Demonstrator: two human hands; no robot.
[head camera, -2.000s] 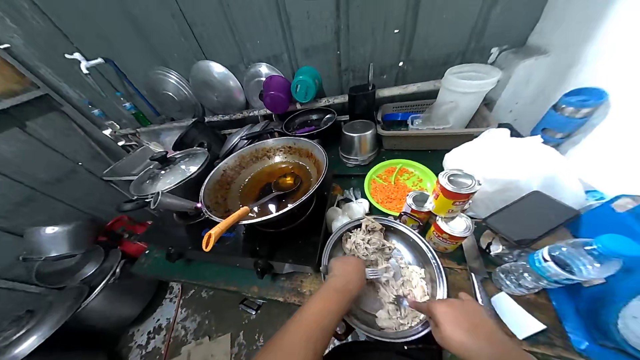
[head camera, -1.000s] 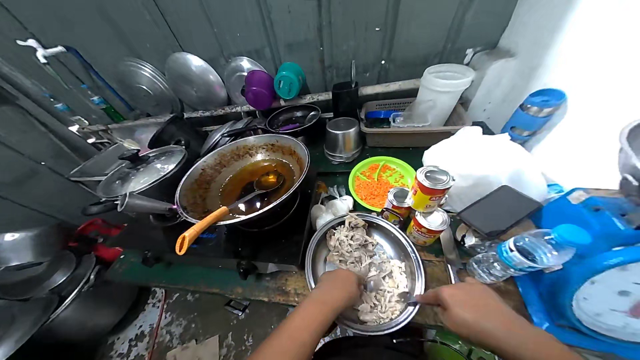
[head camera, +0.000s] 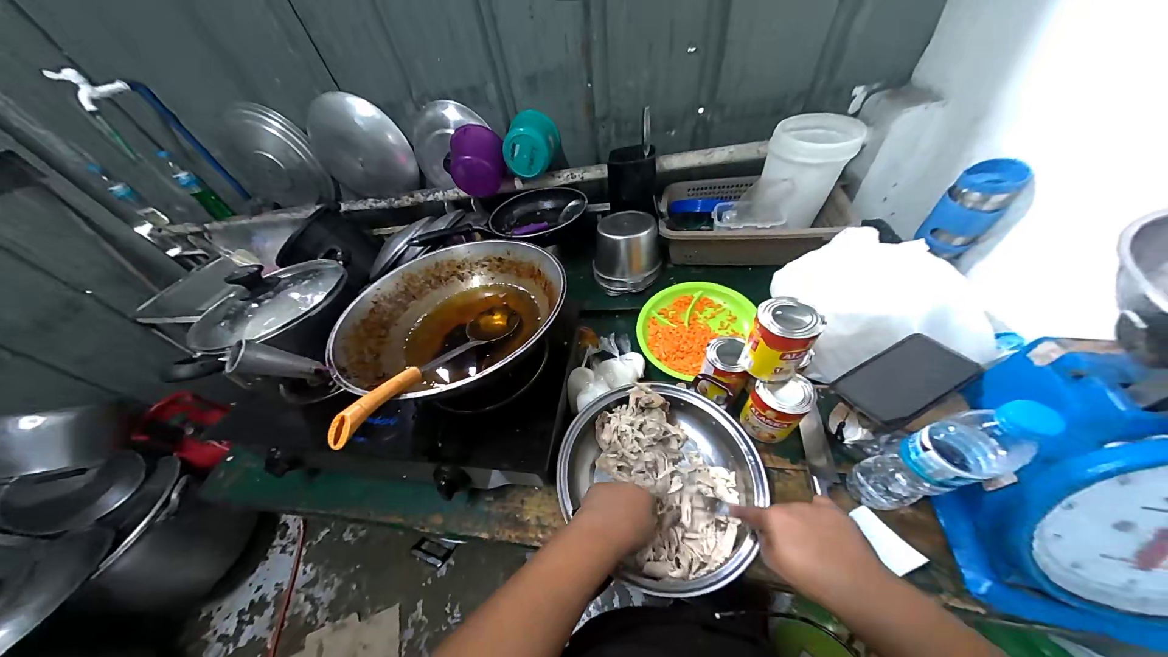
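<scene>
A round stainless steel bowl (head camera: 568, 456) holds shredded cooked meat (head camera: 693, 529), probably chicken. My left hand (head camera: 620, 518) is closed over the bowl's near left part, on a utensil largely hidden beneath it; a fork showed there earlier. My right hand (head camera: 812, 538) grips a metal utensil at the bowl's right rim, its end in the meat; whether it is a fork cannot be told. Behind the bowl stand a green plate of chopped carrot (head camera: 680, 347) and several food cans (head camera: 778, 409). Bagged white items, perhaps eggs (head camera: 607, 376), touch the bowl's far left side.
A large wok of brown oil (head camera: 538, 265) with an orange-handled ladle (head camera: 365, 411) sits on the gas stove (head camera: 511, 447) at left. A lidded pot (head camera: 265, 310) is beyond it. At right are a knife (head camera: 818, 452), a water bottle (head camera: 949, 456) and a blue dial scale (head camera: 1077, 511).
Both hands stay at the bowl, working in the meat. The view has shifted somewhat to the right, bringing the scale into sight.
</scene>
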